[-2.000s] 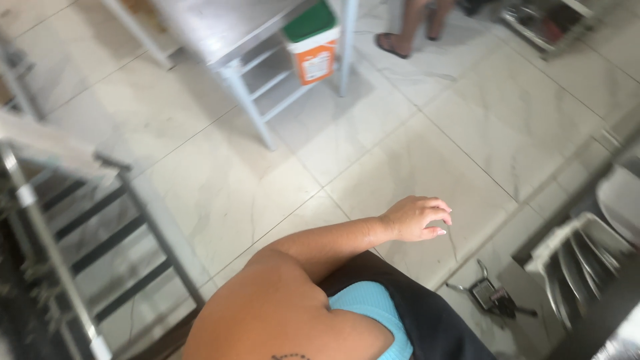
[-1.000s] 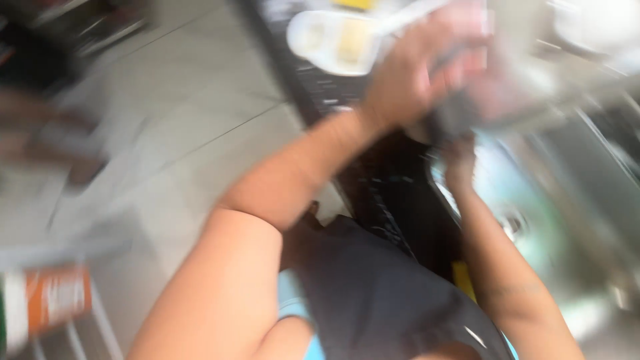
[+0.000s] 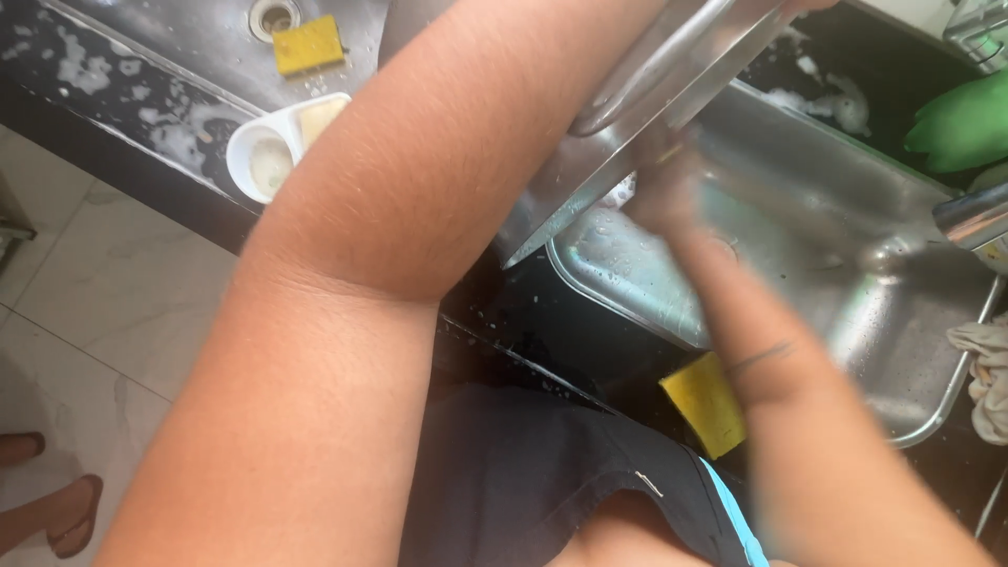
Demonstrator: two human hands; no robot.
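Note:
A large stainless steel pan (image 3: 563, 177) with a loop handle is tilted on edge between my arms, beside a steel sink basin (image 3: 835, 315). My left arm crosses above it, and only a bit of my left hand (image 3: 811, 5) shows at the top edge, at the pan's rim. My right hand (image 3: 665, 185) is blurred against the pan's face, over the basin's near left corner. White suds or a pale thing show by its fingers; what it holds cannot be told. A yellow sponge (image 3: 703, 405) lies on the black counter, partly behind my right forearm.
Left are another sink (image 3: 213, 47) with a yellow sponge (image 3: 309, 47) and a white two-part dish (image 3: 246, 161) on the sudsy counter edge (image 3: 169, 134). Right are a green item (image 3: 961, 122), a metal spout (image 3: 972, 216) and a cloth (image 3: 984, 378). A person's feet (image 3: 75, 516) stand lower left.
The view has swung from the floor to the sinks. My left hand, free two seconds ago, is now at the steel pan. My right arm has come into view.

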